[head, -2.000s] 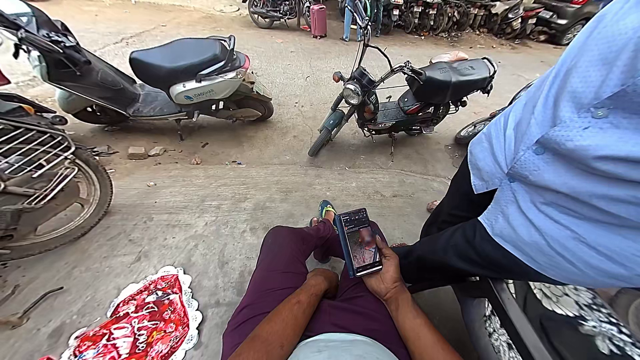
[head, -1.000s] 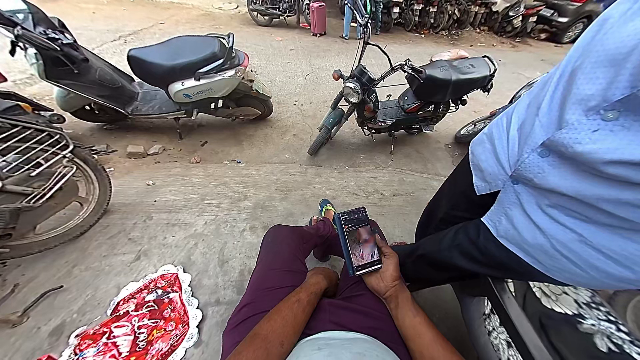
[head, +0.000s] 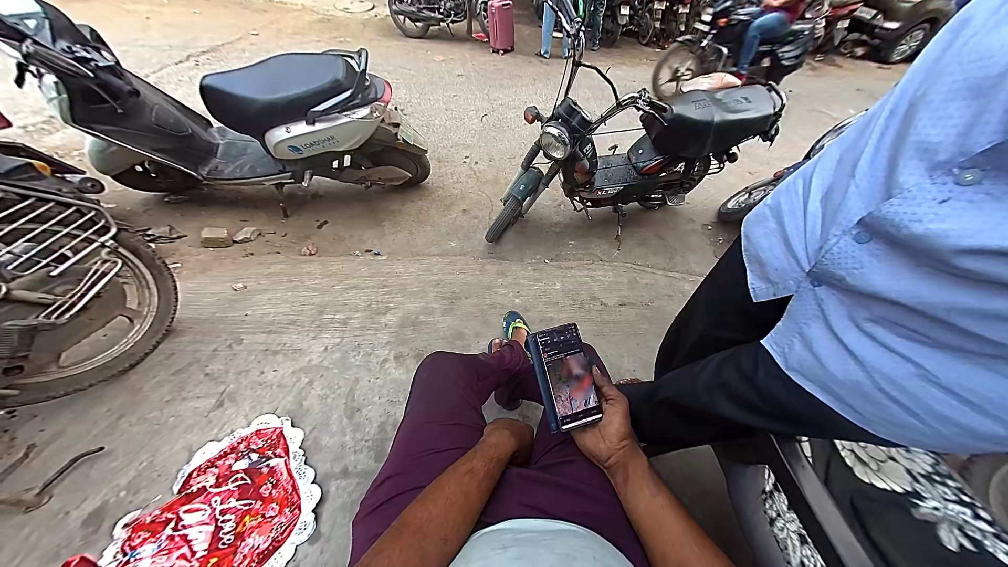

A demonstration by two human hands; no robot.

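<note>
My right hand (head: 608, 425) holds a smartphone (head: 573, 378) in a dark blue flip case, its lit screen facing me above my lap. The thumb lies along the screen's right edge. My left hand (head: 510, 441) rests between my thighs on the maroon trousers (head: 441, 402), left of the phone and apart from it; its fingers are mostly hidden. Beyond the phone shows a foot in a blue and green flip-flop (head: 515, 324).
A person in a light blue shirt (head: 890, 260) stands close at right, beside a black-and-white patterned seat (head: 921, 480). A red, lace-edged cloth item (head: 236, 496) lies at lower left. A scooter (head: 315, 118), a moped (head: 630, 157) and a motorcycle wheel (head: 118, 315) stand around.
A motorcycle with a rider has come into view on the road behind the moped. The picture on the phone's screen has shifted. My hands have stayed in place.
</note>
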